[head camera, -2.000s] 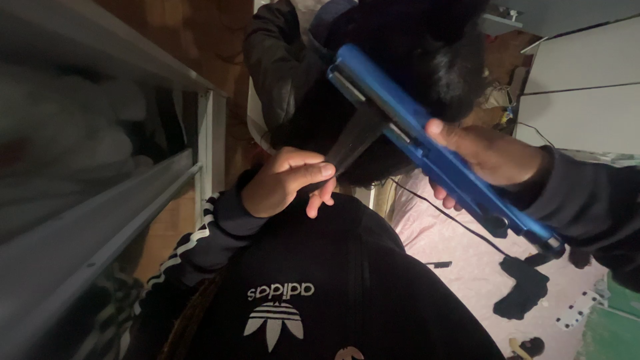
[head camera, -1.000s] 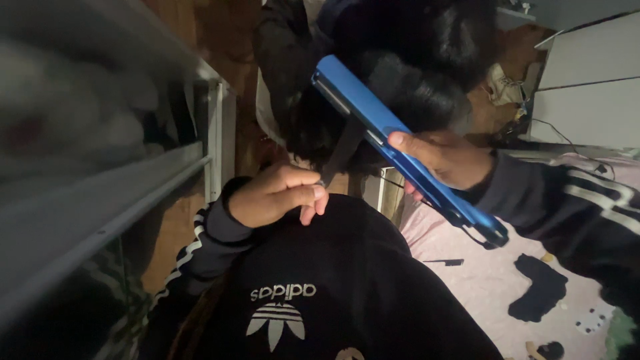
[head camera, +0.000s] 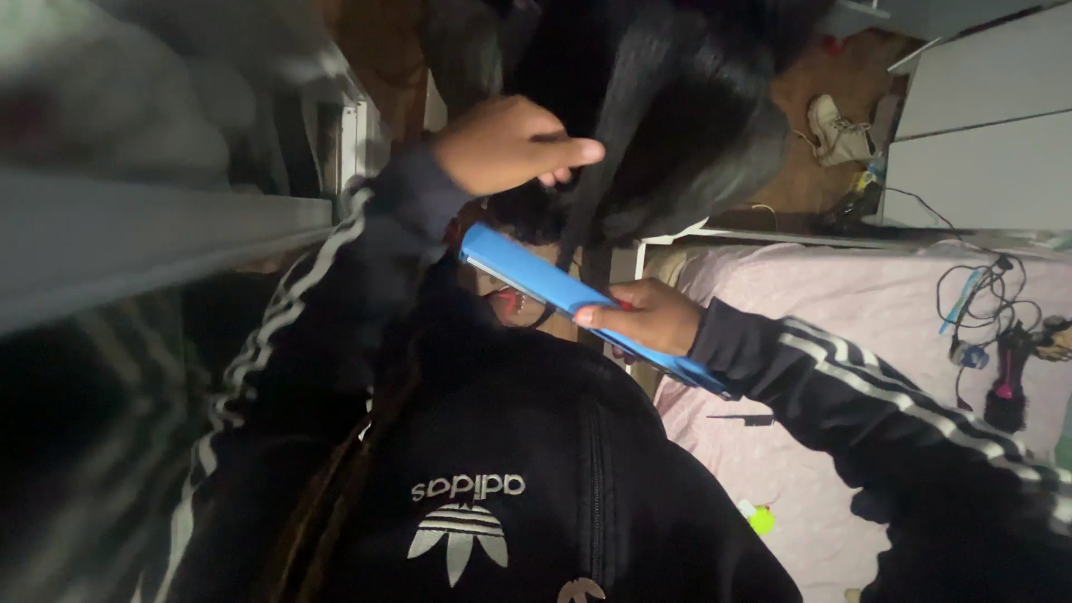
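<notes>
My right hand (head camera: 645, 318) is closed around the middle of a blue hair straightener (head camera: 536, 268), which points up and to the left in front of my jacket. A seated person's long dark hair (head camera: 695, 126) fills the top centre. One straight lock (head camera: 599, 184) of it hangs down behind the straightener. Above the tool, my left hand (head camera: 523, 146) has its fingers curled and its thumb stretched toward that lock. The thumb tip is at the lock's edge; whether it pinches any hair cannot be told.
At the right is a bed with a pink sheet (head camera: 804, 301), bearing a black tail comb (head camera: 741, 419), a round hairbrush (head camera: 1009, 377), tangled cables and a small yellow-green item (head camera: 760, 519). A pale shoe (head camera: 837, 134) lies on the wooden floor by white furniture (head camera: 980, 167). A glossy panel stands left.
My left hand has moved up from the end of the lock, which it held below the straightener. The straightener has moved down, nearer my jacket. The view has shifted, showing more of the bed.
</notes>
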